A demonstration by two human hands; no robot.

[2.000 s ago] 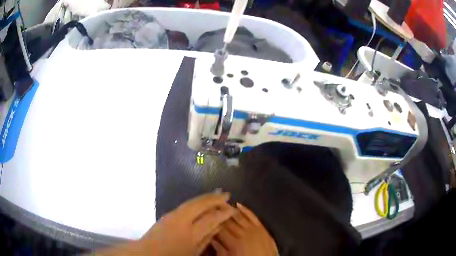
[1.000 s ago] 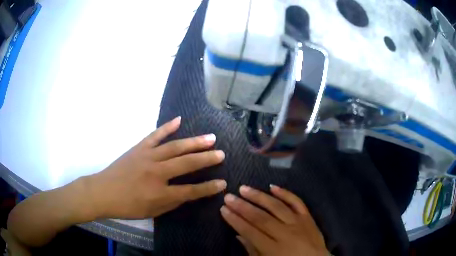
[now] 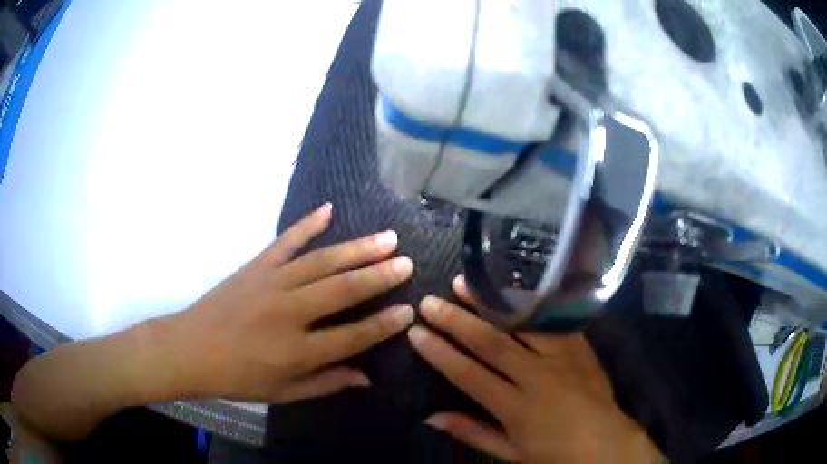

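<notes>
A dark ribbed garment panel (image 3: 340,149) lies on the white table and runs under the left end of the white sewing machine head (image 3: 490,100). My left hand (image 3: 281,313) lies flat on the panel, fingers spread, left of the machine's front. My right hand (image 3: 517,376) lies on the panel beside it, partly behind the shiny metal guard (image 3: 626,204). The fingertips of both hands are close together. Neither hand grips the cloth. The needle and presser foot are hidden by the head and guard.
The white table (image 3: 163,136) extends to the left, with a graduated strip (image 3: 213,419) along its front edge. Yellow and green scissors handles (image 3: 791,372) show at the right edge. A blue strip (image 3: 20,95) is at the far left.
Over the last second, my right hand has moved up toward the needle area and partly behind the guard. My left hand is nearly in place. The view has come slightly closer to the head.
</notes>
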